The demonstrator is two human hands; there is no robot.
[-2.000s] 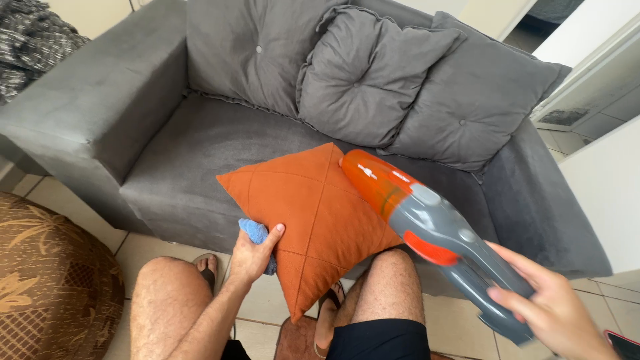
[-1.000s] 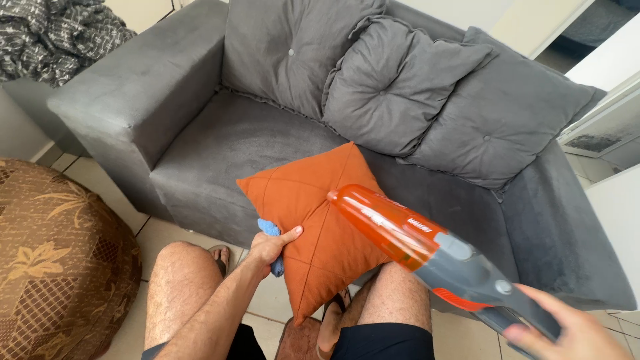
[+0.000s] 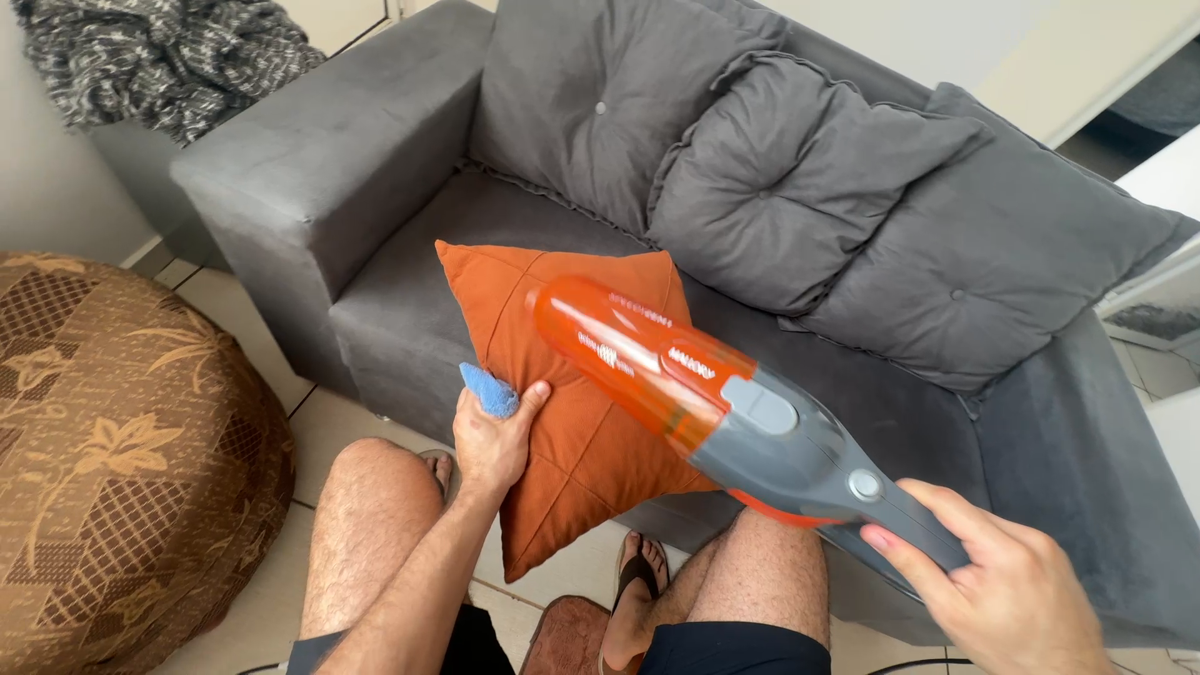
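Observation:
My left hand [image 3: 495,441] grips the left edge of an orange throw pillow [image 3: 572,450], thumb on top, with a light blue cloth [image 3: 489,390] bunched in the same hand. The rest of its fingers are hidden. My right hand [image 3: 1003,572] is closed around the grey handle of an orange and grey handheld vacuum cleaner [image 3: 787,441]. The vacuum's translucent orange nozzle lies over the upper part of the pillow; whether it touches the fabric I cannot tell. The pillow is tilted above my knees, in front of the sofa seat.
A grey sofa [image 3: 403,281] with several grey tufted cushions [image 3: 769,187] stands in front of me. At the left is a pouf with a brown patterned cover [image 3: 131,450], with a black-and-white throw [image 3: 178,56] behind. A brown mat [image 3: 567,637] and a dark cable [image 3: 919,664] lie on the tiled floor.
The orange pillow has turned in my left hand. The vacuum's nozzle has moved from the pillow's upper right corner across towards its upper left part. The view has shifted.

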